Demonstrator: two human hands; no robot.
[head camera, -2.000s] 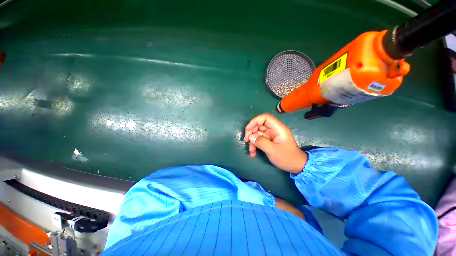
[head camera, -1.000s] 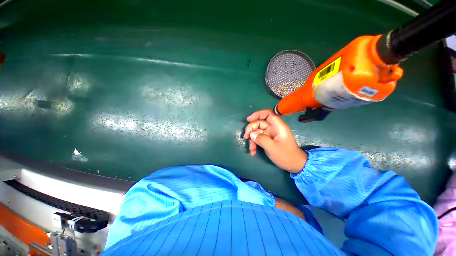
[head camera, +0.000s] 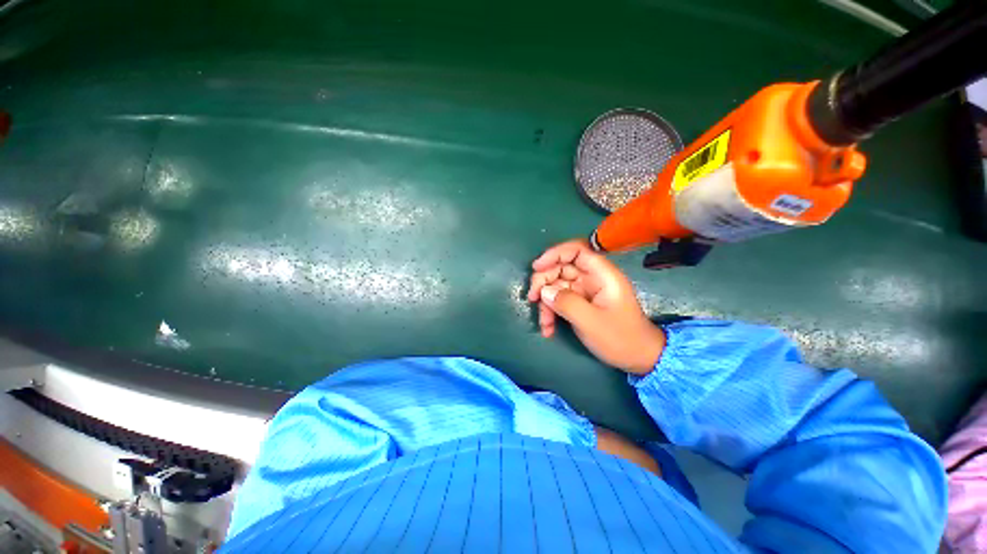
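Observation:
My right hand (head camera: 593, 303) rests on the green mat, fingers loosely curled and a little apart, with nothing visible in it. An orange electric screwdriver (head camera: 747, 168) hangs tilted from a thick black cable; its narrow tip points down-left, close above my fingers, and overlaps the hand's edge in view. I cannot tell if they touch. My left forearm lies across my front; only a strip of skin, seemingly my left wrist or hand (head camera: 630, 448), shows past the sleeve, and its fingers are hidden. A round grey-rimmed dish (head camera: 626, 146) holds tiny screws, partly behind the screwdriver.
The green mat (head camera: 325, 233) has glare patches and a small whitish scrap (head camera: 170, 334) at left. A white machine with a black cable chain (head camera: 119, 438) and orange strip (head camera: 43, 487) is at lower left. A person's pink sleeve (head camera: 965, 487) shows at the right edge.
The hanging screwdriver has drifted left and slightly down, its tip now nearer my right fingers. My right hand has barely moved. The pink sleeve at the right edge has shifted slightly.

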